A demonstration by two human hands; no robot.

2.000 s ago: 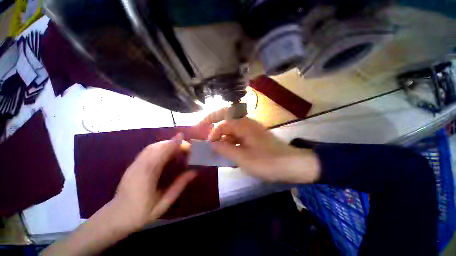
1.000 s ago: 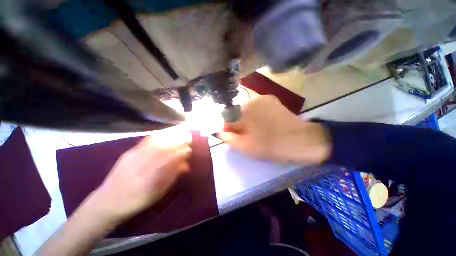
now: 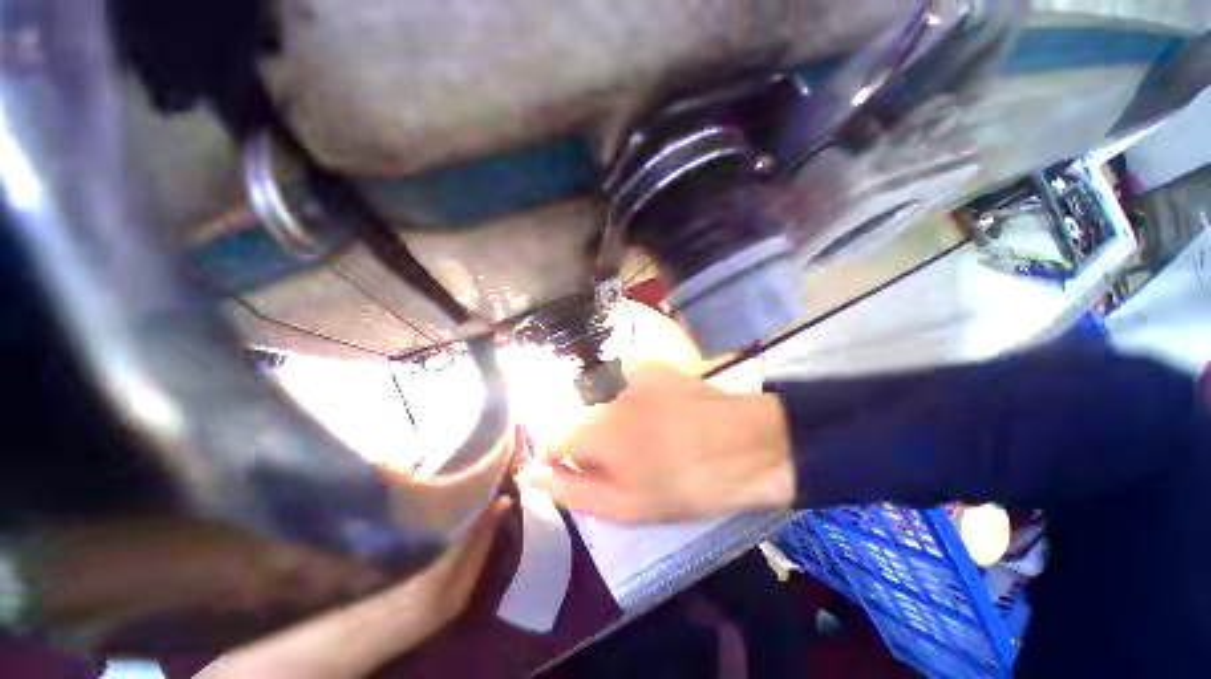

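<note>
The maroon panel [image 3: 594, 578] lies at the table's front edge below the needle area, mostly hidden. A pale strip [image 3: 538, 564] hangs down over it from beneath the fingers. My right hand [image 3: 664, 444] is at the needle area with its fingertips pinched on the strip's upper end. My left hand [image 3: 465, 537] is at the panel's left side, partly hidden behind the blurred shiny machine part; its grip cannot be told. The sewing machine head [image 3: 491, 86] fills the top. The lamp glare washes out the presser foot.
A small tray of metal bits [image 3: 1049, 226] stands at the right table edge. A blue plastic basket [image 3: 903, 584] is below the table at the right, with a round pale item in it. A bit of maroon fabric [image 3: 645, 295] shows behind the needle area.
The view has moved closer to the machine head, which covers more of the left side. The pale strip now hangs in view below the needle. My right hand has moved slightly down and left.
</note>
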